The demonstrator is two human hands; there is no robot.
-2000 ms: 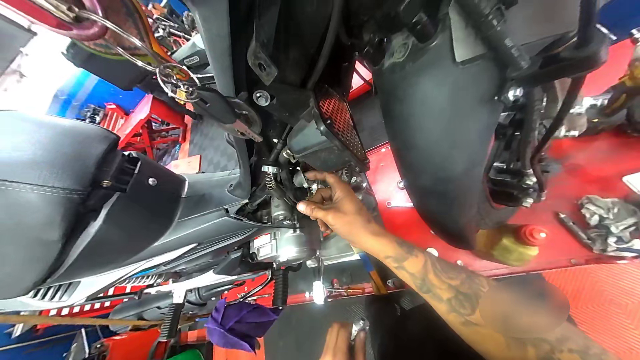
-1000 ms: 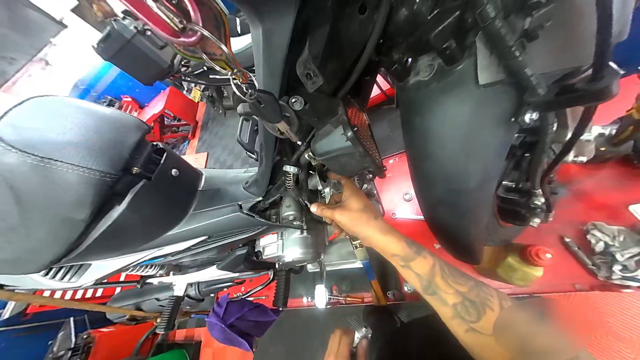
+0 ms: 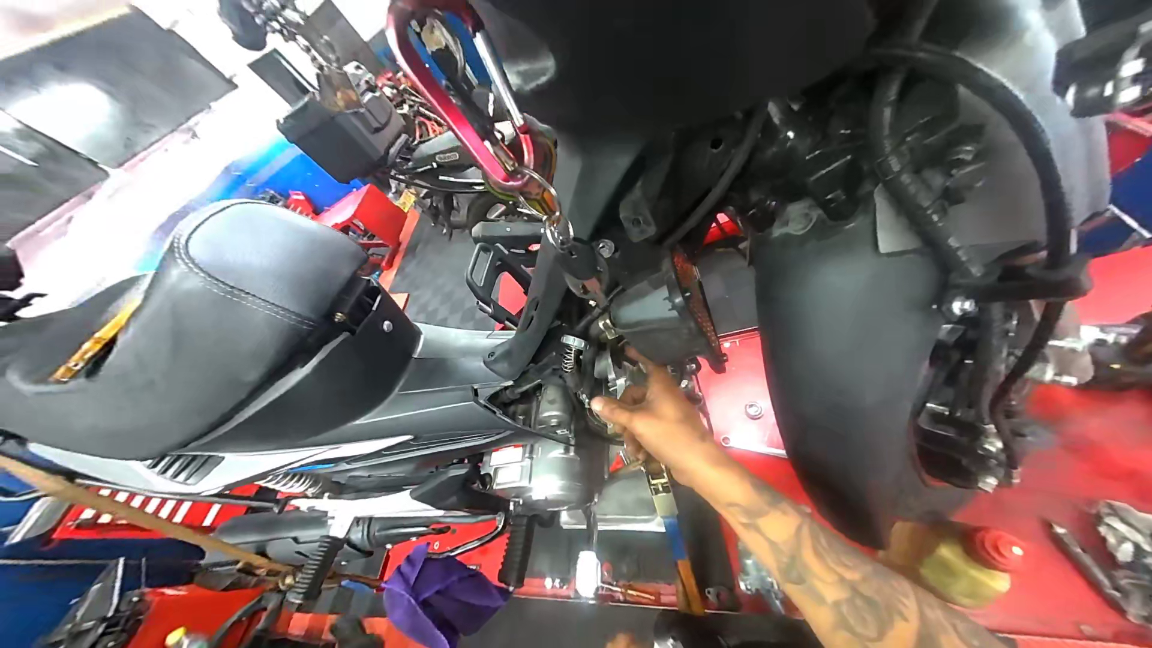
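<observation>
My right hand [image 3: 652, 418] reaches from the lower right into the middle of an underbone motorcycle. Its index finger touches the area under the black airbox [image 3: 661, 310], and its thumb lies beside small fittings at the intake. A part with a coil spring [image 3: 571, 355] stands just left of the fingers. Below the thumb is the silver engine case [image 3: 549, 472]. The other fingertips are hidden among the parts, so a grip cannot be made out. Only a sliver of my left hand [image 3: 621, 641] shows at the bottom edge; what it holds is not visible.
A carabiner with keys [image 3: 463, 90] hangs in front. The black seat [image 3: 261, 270] is at left, the front fender [image 3: 846, 360] at right. A purple cloth [image 3: 441, 598] lies low by the footpeg. A bottle with a red cap [image 3: 963, 562] stands on the red surface, near crumpled foil-like material [image 3: 1120, 549].
The view has moved closer to the motorcycle. My right index finger now reaches up under the airbox. My left hand, seen at the bottom earlier near a shiny item, is almost out of view.
</observation>
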